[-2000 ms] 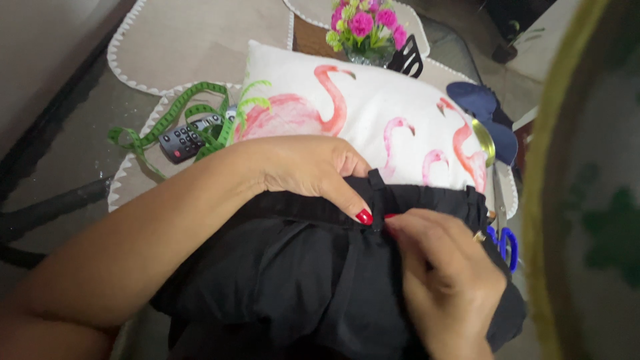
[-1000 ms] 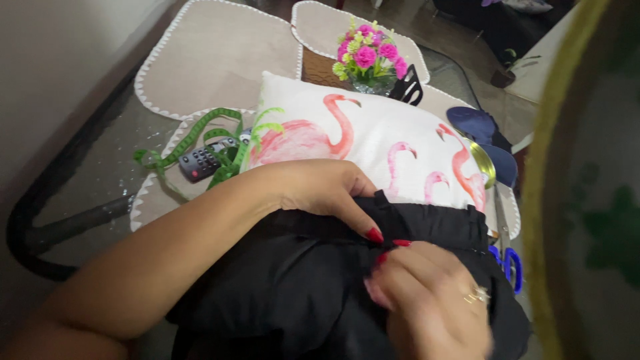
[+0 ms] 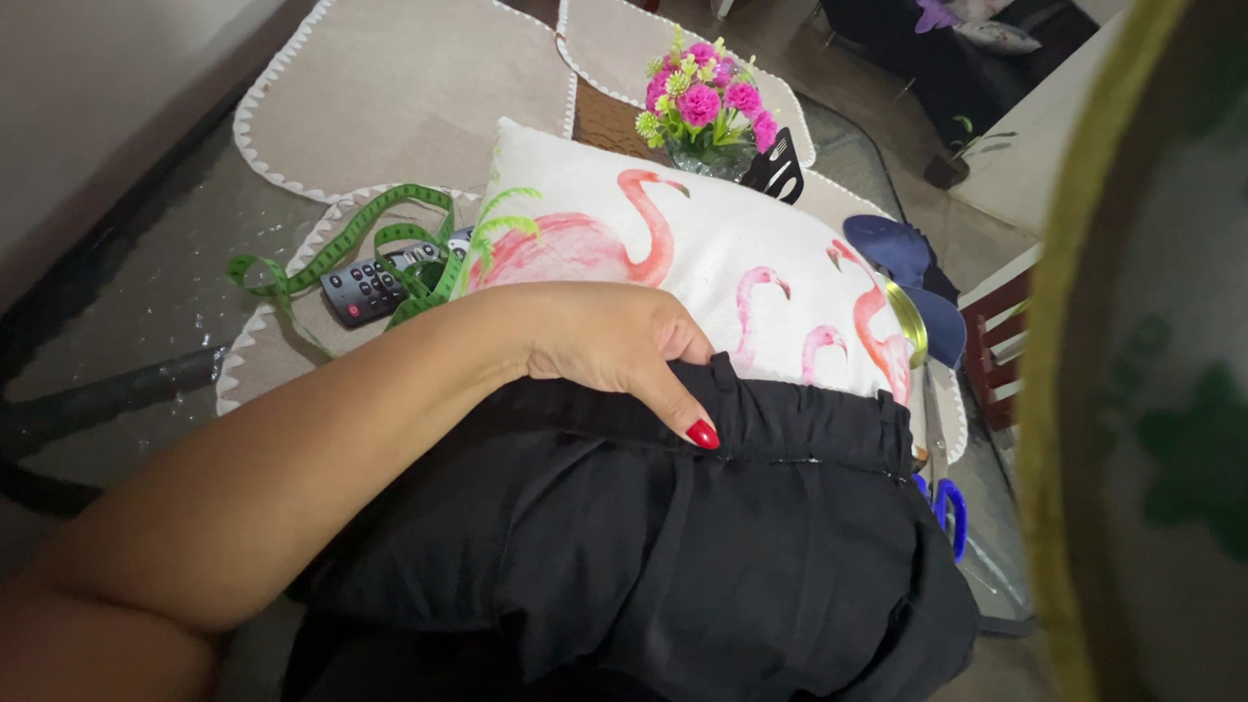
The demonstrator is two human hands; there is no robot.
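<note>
My left hand (image 3: 624,341) comes in from the lower left and grips the waistband of a black garment (image 3: 663,546), thumb with red nail in front, fingers tucked behind the band. The band has belt loops and small whitish stitches near its lower edge. Behind it, a white cushion with printed flamingos (image 3: 595,234) rests on the table, with the garment's waistband against its near side. My right hand is out of the frame. Blue-handled scissors (image 3: 948,512) lie beside the garment on the right, their blades partly hidden.
Left of the cushion, a green tape measure (image 3: 341,234) loops over a remote control (image 3: 375,292). Behind stands a vase of pink flowers (image 3: 707,107) on a glass table with beige placemats (image 3: 419,88). A navy cap (image 3: 907,263) sits at the right. A blurred gold-rimmed object (image 3: 1063,370) fills the right edge.
My right hand, at the waistband beside my left thumb in both earlier frames, has left the view. My left hand keeps its grip on the band.
</note>
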